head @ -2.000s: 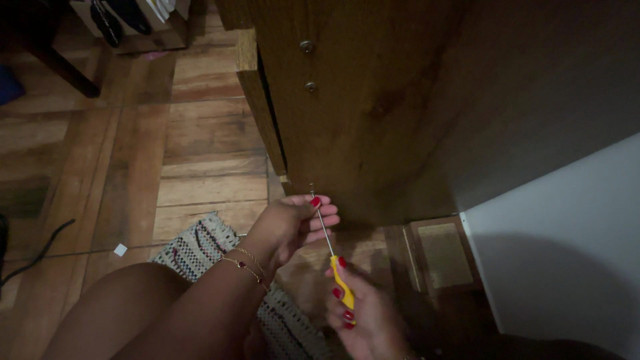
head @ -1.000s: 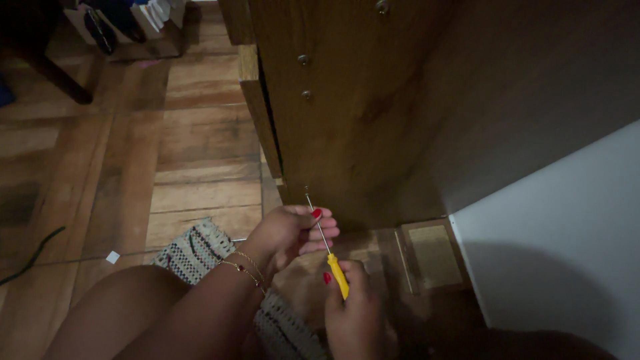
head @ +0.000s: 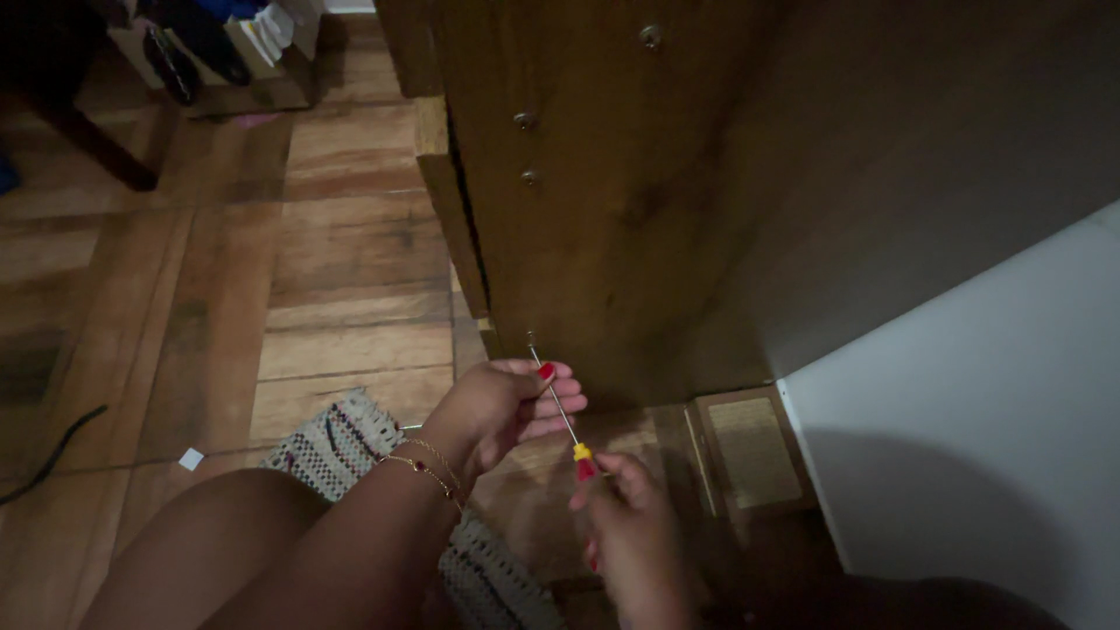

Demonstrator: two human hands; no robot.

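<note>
My right hand (head: 626, 516) grips the yellow handle of a screwdriver (head: 564, 413), and its fingers cover most of that handle. Up the metal shaft, my left hand (head: 525, 398) pinches the shaft between thumb and fingers, with the other fingers spread behind it. The tip meets a small screw (head: 530, 338) low on the side of a dark wooden furniture panel (head: 630, 245). Higher on the same panel are several screw heads, one (head: 528, 178) above the tip and another (head: 650, 36) near the top.
A woven rug (head: 337, 442) lies under my left forearm, beside my bent leg. A white wall (head: 962, 394) rises at the right, with a framed wooden piece (head: 748, 446) at its foot. A cardboard box (head: 254, 87) with cloth items stands at the upper left, near a dark furniture leg (head: 101, 149).
My right hand's grip on the yellow handle has changed, and its fingers now cover more of it. My left hand stays around the shaft, with the tip at the same low spot.
</note>
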